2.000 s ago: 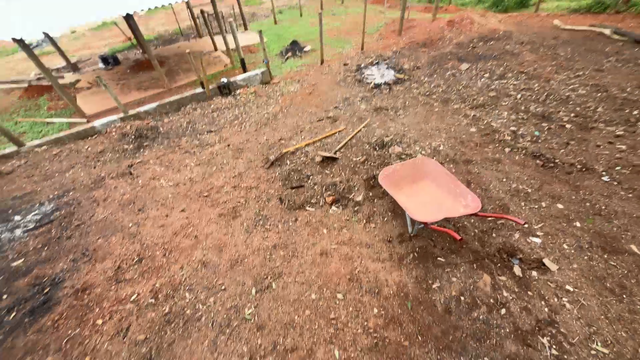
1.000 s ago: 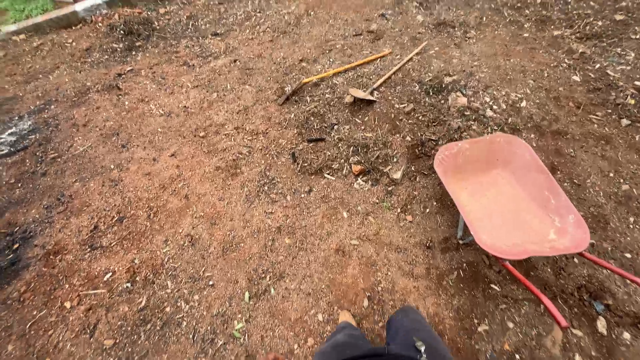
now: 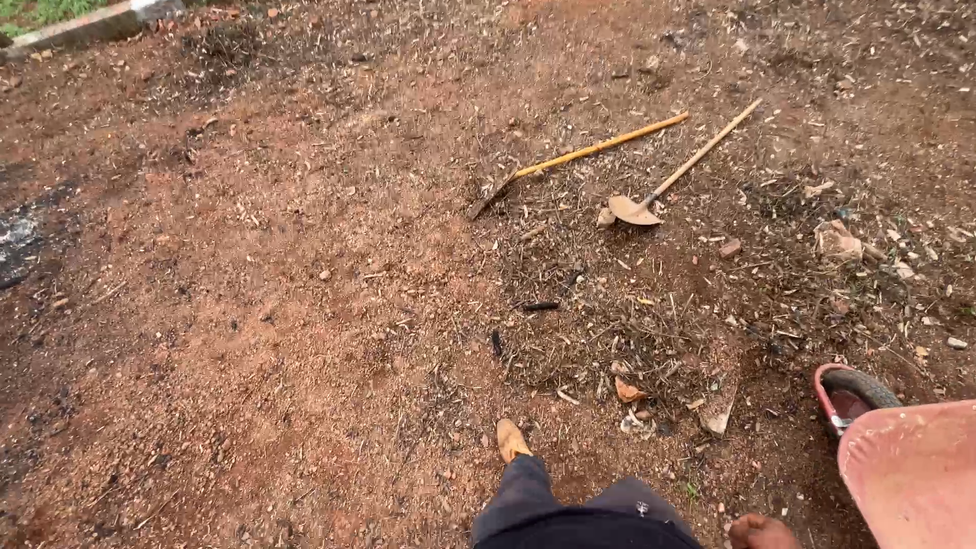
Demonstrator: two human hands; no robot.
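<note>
My right hand (image 3: 761,531) shows at the bottom edge, left of the faded red wheelbarrow tray (image 3: 915,473); only its knuckles are in view, and whether it holds anything is hidden. The wheelbarrow's wheel (image 3: 862,387) juts out beyond the tray. No part of my left hand is visible. Ahead on the soil lie a rake-like tool with a yellow handle (image 3: 602,145), its head (image 3: 490,197) pointing down and left, and a hoe or shovel with a wooden handle (image 3: 705,151) and a dusty rounded blade (image 3: 634,211).
A heap of dry twigs and debris (image 3: 610,343) lies before my boot (image 3: 511,441), with broken brick pieces (image 3: 629,391) and a flat stone shard (image 3: 718,412). Grey ash (image 3: 17,232) marks the left edge. A concrete curb (image 3: 84,30) runs across the top left.
The view has come much closer to the tools and the wheelbarrow and tilted down. The wheelbarrow now stands at my right, partly out of frame, and my right hand has come into view.
</note>
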